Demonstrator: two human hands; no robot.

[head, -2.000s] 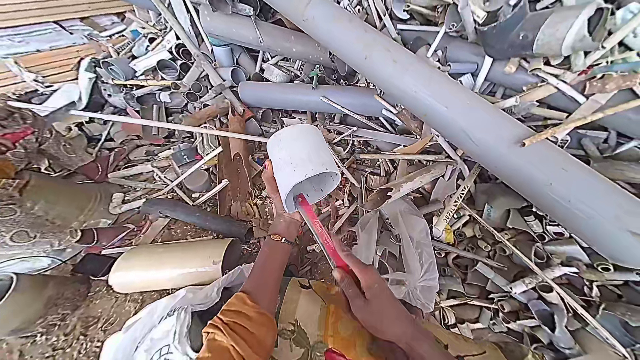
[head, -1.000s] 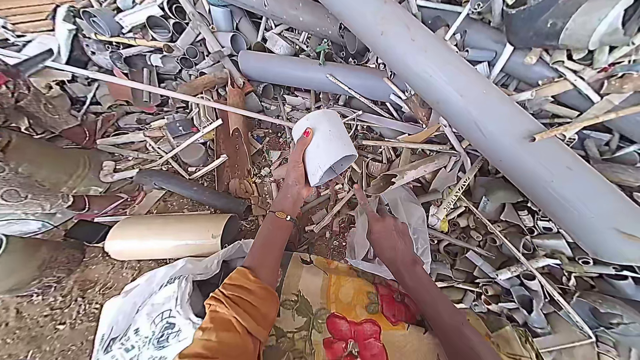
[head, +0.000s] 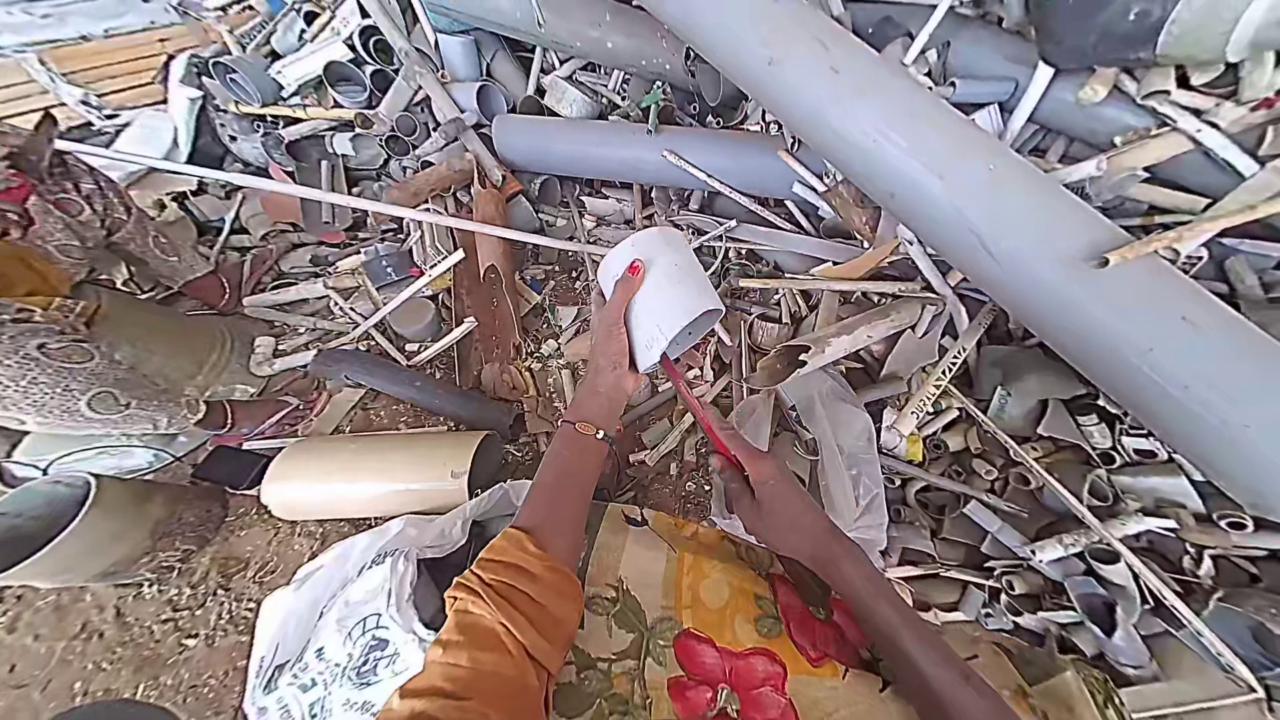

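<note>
A short white plastic pipe section (head: 660,290) is held up near the middle of the view, its open end tilted down and toward me. My left hand (head: 613,340) grips it from the left side, with the thumb on its outer wall. In my right hand (head: 765,490) is a thin tool with a red handle (head: 698,408), whose tip meets the lower rim of the pipe section. The exact kind of tool cannot be told, and its tip is hidden at the rim. Patterned cloth (head: 650,610) lies below my forearms.
A long grey pipe (head: 960,210) slants across the scrap heap at right. Behind the held piece lies a shorter grey pipe (head: 640,155). At left are a beige pipe (head: 370,475), a white sack (head: 340,610) and a person in patterned clothing (head: 90,370). Clear plastic (head: 840,460) lies right of centre.
One second ago my right hand was lower right of the pipe section, off its rim; now the red-handled tool meets the rim. My left hand keeps its hold.
</note>
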